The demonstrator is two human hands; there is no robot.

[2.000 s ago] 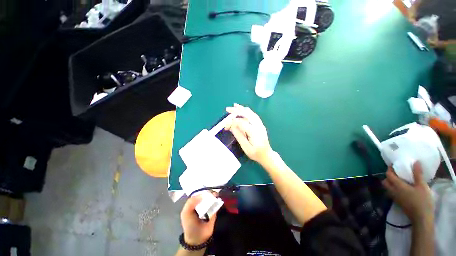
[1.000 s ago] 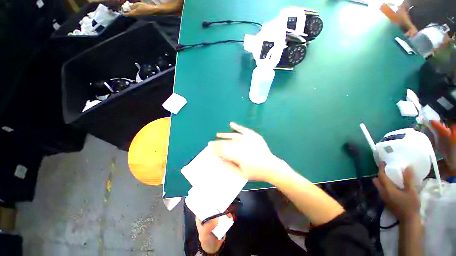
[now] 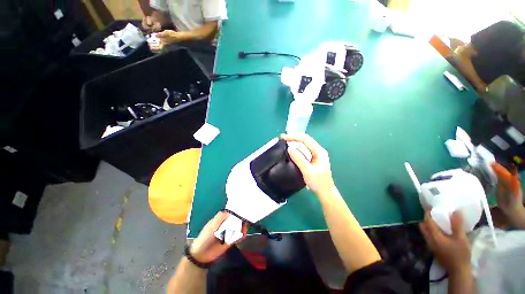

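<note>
A white security camera [image 3: 244,189] with a glossy black head is held over the near left corner of the green table. My left hand [image 3: 210,241] grips its white bracket end at the bottom; a black cable hangs beside it. My right hand [image 3: 311,163] rests at the far end of the black head, with something white at the fingers, perhaps a cloth. I cannot tell whether its fingers hold the cloth or only press it on.
Two more cameras [image 3: 311,83] lie on the green table [image 3: 368,138] beside a squeeze bottle [image 3: 299,118]. A white pad [image 3: 206,134] sits at the left edge. A black bin [image 3: 144,135] and yellow stool [image 3: 175,186] stand left. A neighbour's hands hold a camera [image 3: 455,201] at right.
The camera has been turned, so its black head now shows. My right hand moved from the white housing to the head's far end. The view has shifted, showing more people at the top.
</note>
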